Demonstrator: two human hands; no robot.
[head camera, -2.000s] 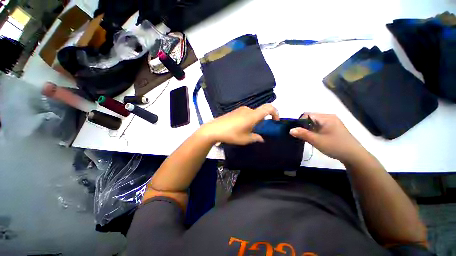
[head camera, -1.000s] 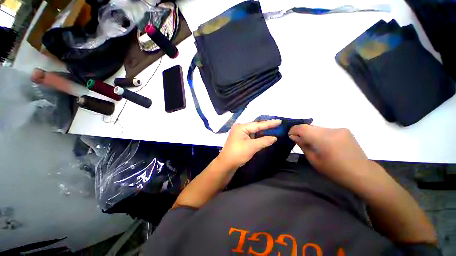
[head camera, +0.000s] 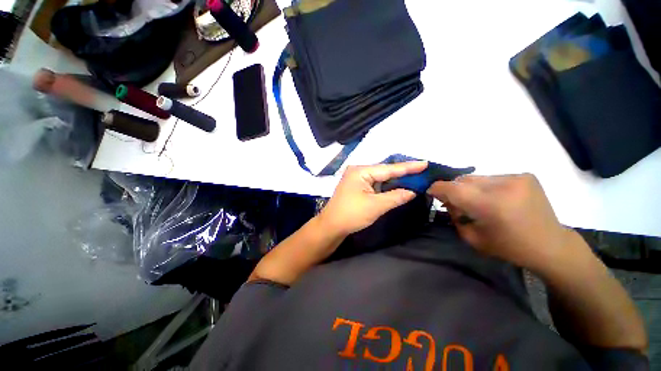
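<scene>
A dark patch pocket piece (head camera: 395, 221) with a blue band at its top edge lies over the table's front edge against my dark top. My left hand (head camera: 362, 196) pinches the band between thumb and fingers. My right hand (head camera: 500, 214) is closed at the same edge, its thumb and index fingertips on the cloth just right of my left fingertips. A small dark thing shows within my right fingers; I cannot tell what it is. The lower part of the piece is hidden by my hands.
A thick pocket pile (head camera: 362, 58) lies behind my hands, with a blue strip (head camera: 286, 127) looping at its left. A fanned pile (head camera: 605, 101) is at right. A phone (head camera: 251, 101), several thread spools (head camera: 186, 114) and a black bag (head camera: 119, 43) are at left. Clear plastic (head camera: 170, 235) hangs below.
The view has shifted, so table things sit higher in the picture. My right hand has turned and closed at the band since the earliest frame. My left hand still pinches the piece.
</scene>
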